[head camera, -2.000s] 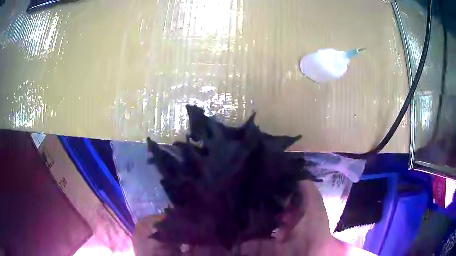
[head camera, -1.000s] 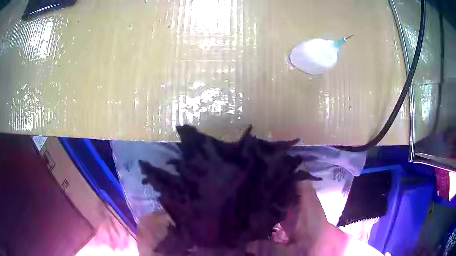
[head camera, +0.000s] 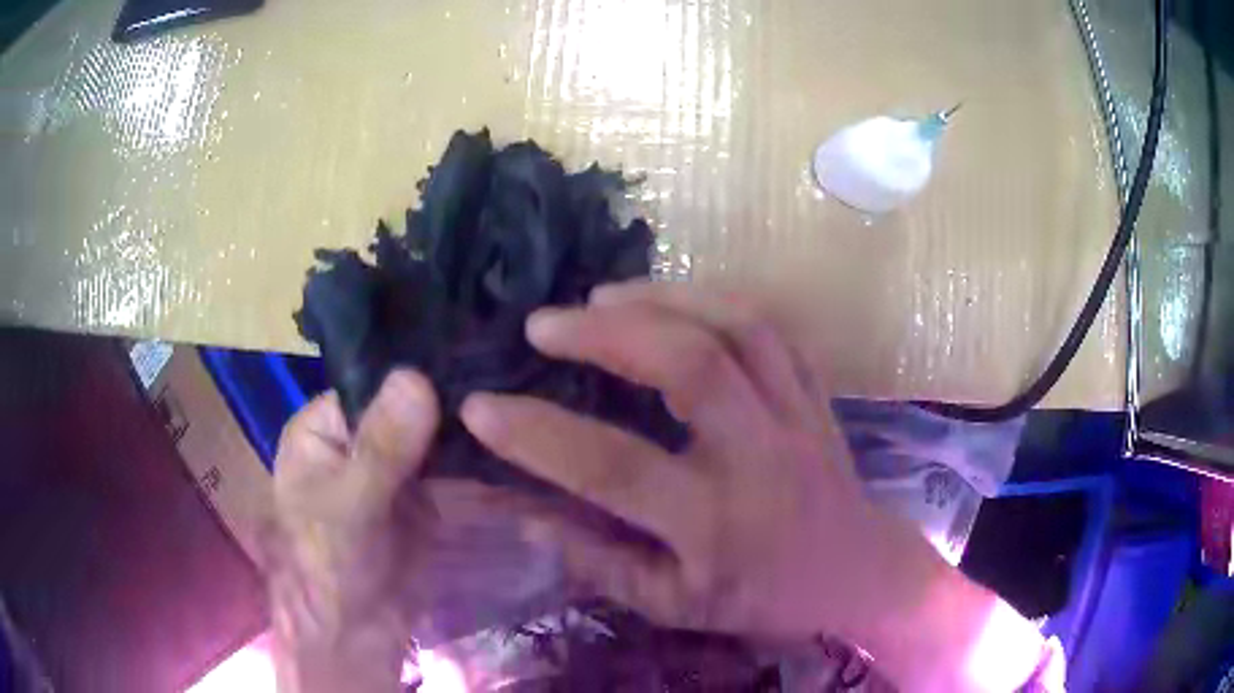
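A dark artificial flower head (head camera: 494, 257) with ruffled, jagged edges is held at the table's front edge, left of centre, its petal side facing up. My left hand (head camera: 359, 487) grips its lower left side, thumb on top of the petals. My right hand (head camera: 704, 447) lies over its lower right side, fingers spread, fingertips touching the petals. The underside of the flower and my right thumb are hidden. A white glue bottle (head camera: 877, 163) with a blue-green tip lies on the table at the right.
The tan table (head camera: 338, 81) has a shiny surface. A flat black object (head camera: 183, 14) lies at the far left. A black cable (head camera: 1103, 284) curves down the right beside a clear-sided tray (head camera: 1191, 366). Blue bins (head camera: 1123, 582) stand below right, a cardboard box (head camera: 203, 474) below left.
The flower has moved up and left onto the table edge and turned, showing its folded centre. Both hands, earlier mostly hidden beneath it, now show, the right one across its lower right side.
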